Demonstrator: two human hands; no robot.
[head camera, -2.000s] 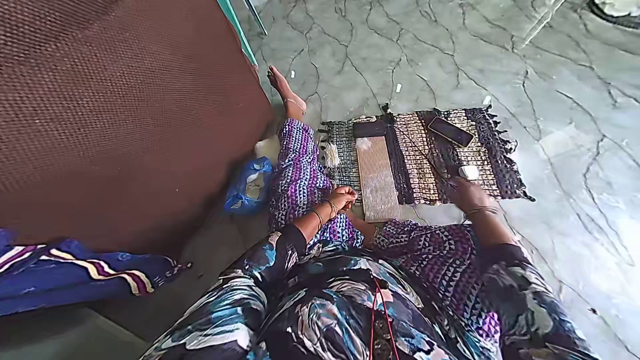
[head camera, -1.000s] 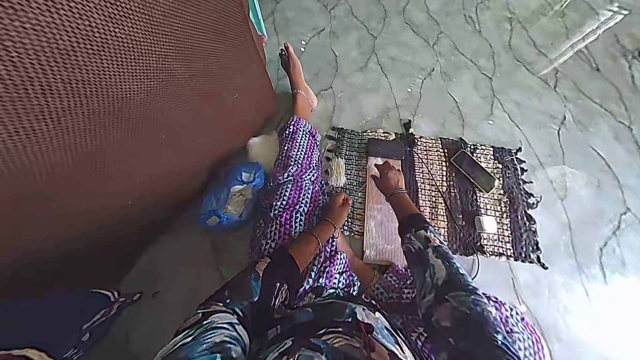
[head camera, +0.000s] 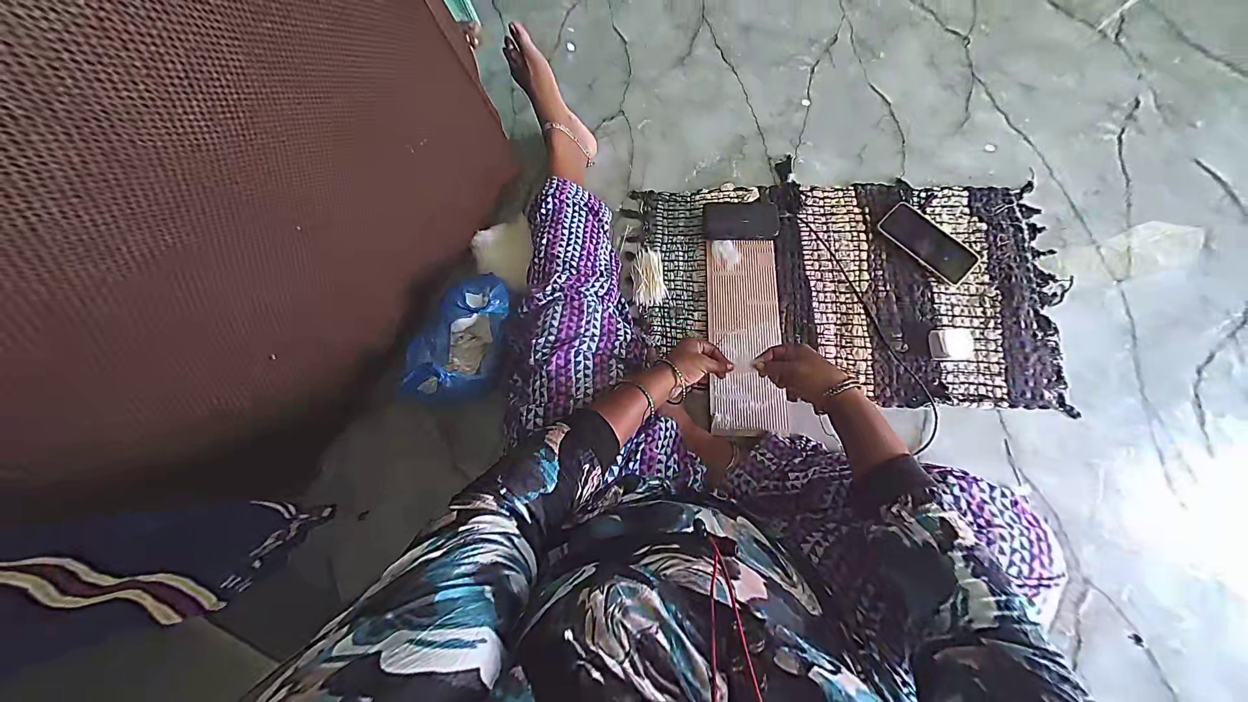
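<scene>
My left hand and my right hand face each other over the near half of a ribbed, light-brown board. A thin, whitish wisp of fibre shows between my fingertips, both hands pinching at it. A small white tuft, perhaps cotton, lies on the board's far end, against a black rectangular case or device. Left of the board, a bundle of thin white sticks or wicks rests on the woven mat.
A smartphone, a small white box and a dark cable lie on the mat's right part. Left of my outstretched leg sit a blue plastic bag with whitish contents and a pale fluffy lump. A brown woven panel rises at left.
My right hand has come back from the board's far end towards my body, and now meets my left hand over the near part. The white tuft at the far end now shows uncovered.
</scene>
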